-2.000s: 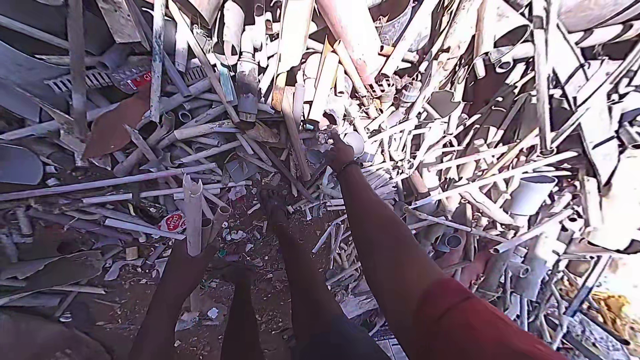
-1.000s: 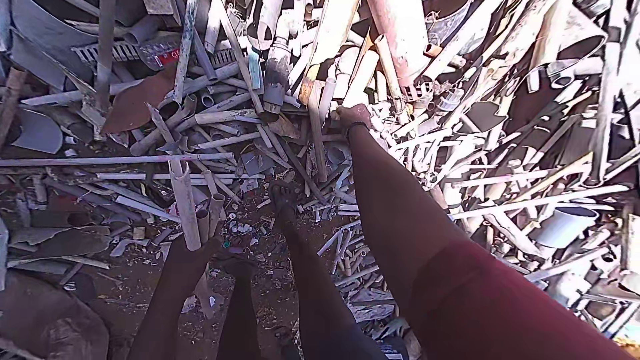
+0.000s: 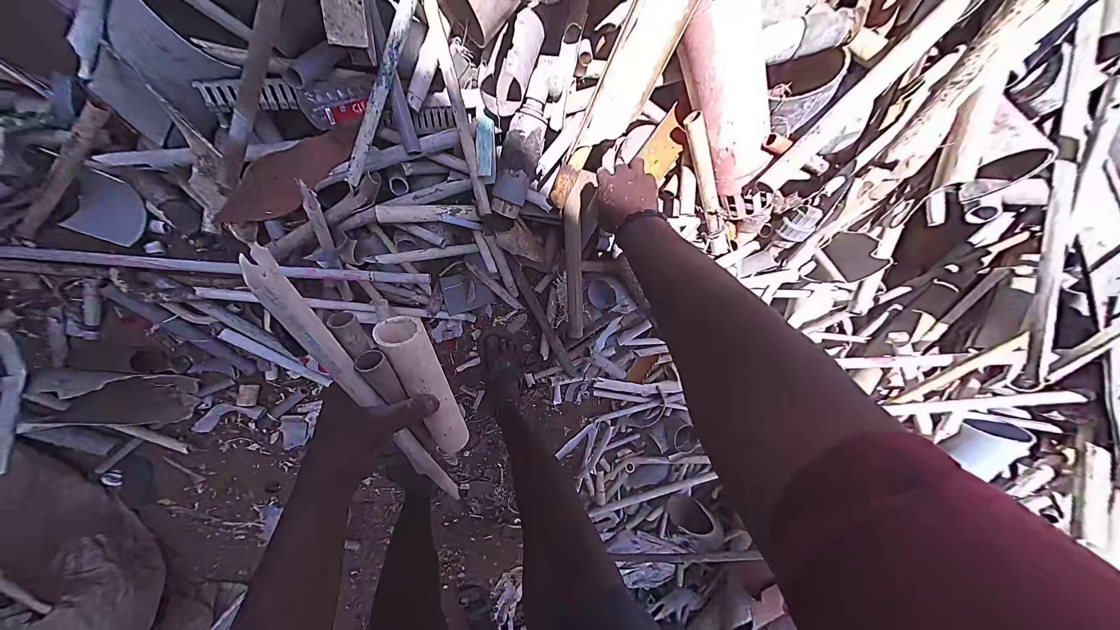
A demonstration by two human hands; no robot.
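Note:
My left hand (image 3: 372,429) is closed around several pieces of pipe at the lower left: a pale, wide pipe (image 3: 422,381), narrower grey pipes (image 3: 383,378) and a long split strip of pipe (image 3: 306,328) with a jagged top end. My right hand (image 3: 626,188), with a dark band at the wrist, reaches into the heap at the top centre. It touches the pile beside a yellow-orange broken pipe piece (image 3: 662,147) and the lower end of a long pale pipe (image 3: 626,83). Its fingers are partly lost in glare, so its grip cannot be told.
Scrap pipes and broken plastic lie heaped all around. A wide pinkish pipe (image 3: 722,96) leans at the top, and a reddish-brown flat piece (image 3: 284,175) lies to the left. Small pipe offcuts (image 3: 647,429) cover the right side. My feet stand on brown ground (image 3: 472,534) below. A large sack-like thing (image 3: 70,542) lies lower left.
My right arm now reaches further up into the heap. The wide pale pipe shows in my left hand now, beside the split strip held there before. The view has shifted closer.

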